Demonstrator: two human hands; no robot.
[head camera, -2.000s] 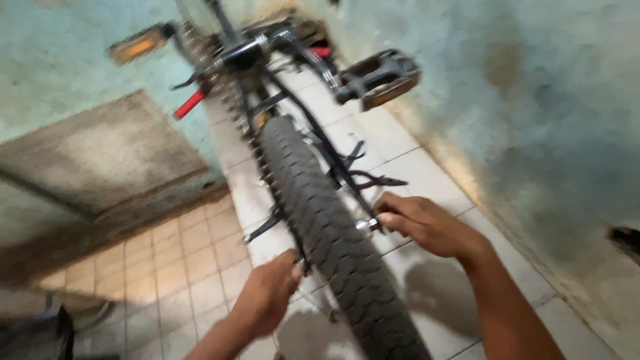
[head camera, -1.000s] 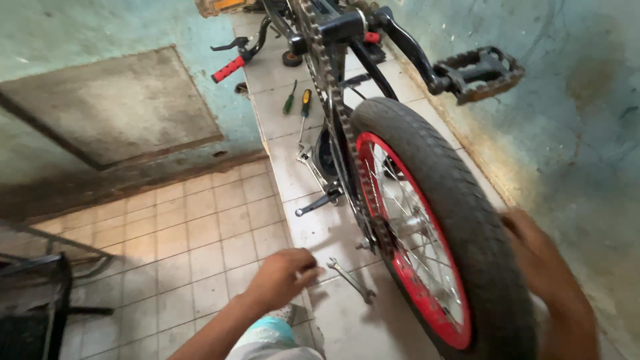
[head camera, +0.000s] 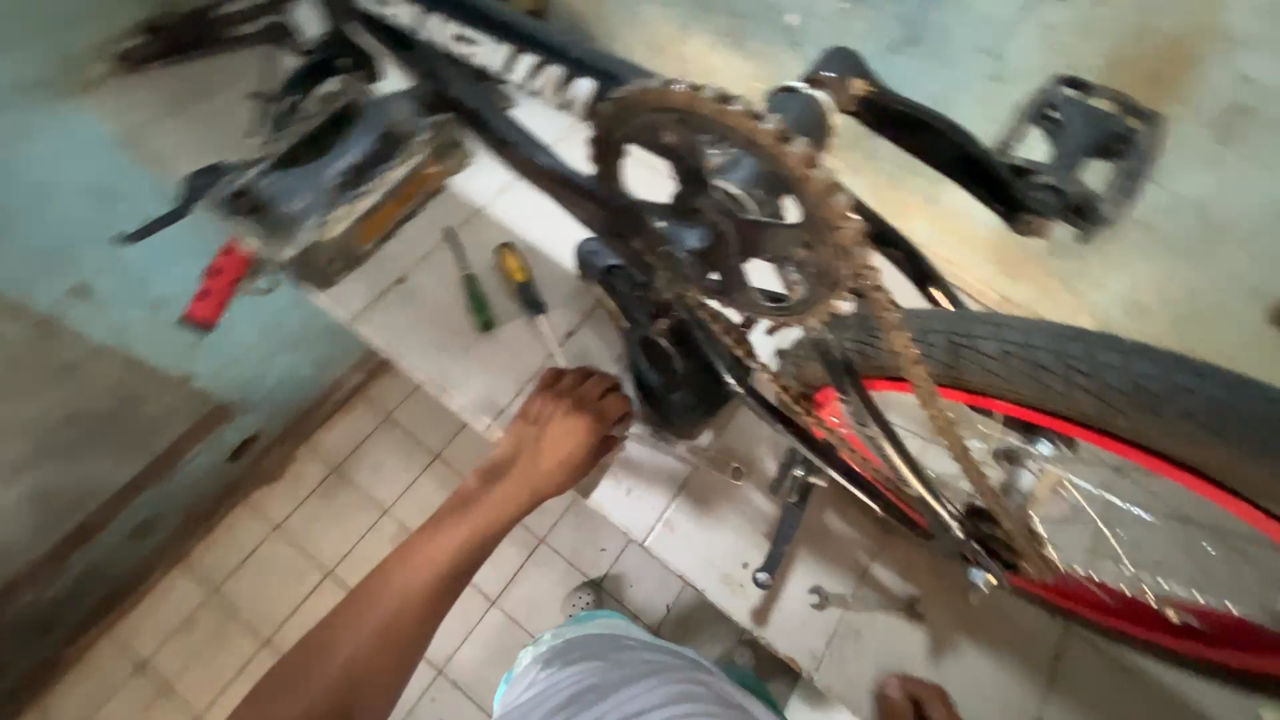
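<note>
My left hand (head camera: 570, 425) is low over the white tiled ledge, beside the tip of a yellow-and-black screwdriver (head camera: 518, 275); its fingers are curled and whatever lies under them is hidden. A green-handled screwdriver (head camera: 475, 290) lies to the left of it. Just right of the hand is a black bicycle part (head camera: 675, 380), below the rusty chainring (head camera: 725, 200). Only part of my right hand (head camera: 912, 698) shows at the bottom edge, near an open-end wrench (head camera: 860, 603). The bicycle's rear wheel, with a black tyre (head camera: 1080, 370) and red rim, fills the right side.
A crank arm with a black pedal (head camera: 1085, 155) juts out at the upper right. The other pedal (head camera: 350, 190) and a red handlebar grip (head camera: 218, 285) are at the left. A black lever (head camera: 785, 530) lies on the ledge. Painted walls flank the ledge; a tiled floor (head camera: 300, 550) lies lower.
The view has swung toward the chainring. My left hand has moved from near the wrench to beside the screwdrivers. My right hand, at the tyre a second ago, is now at the bottom edge.
</note>
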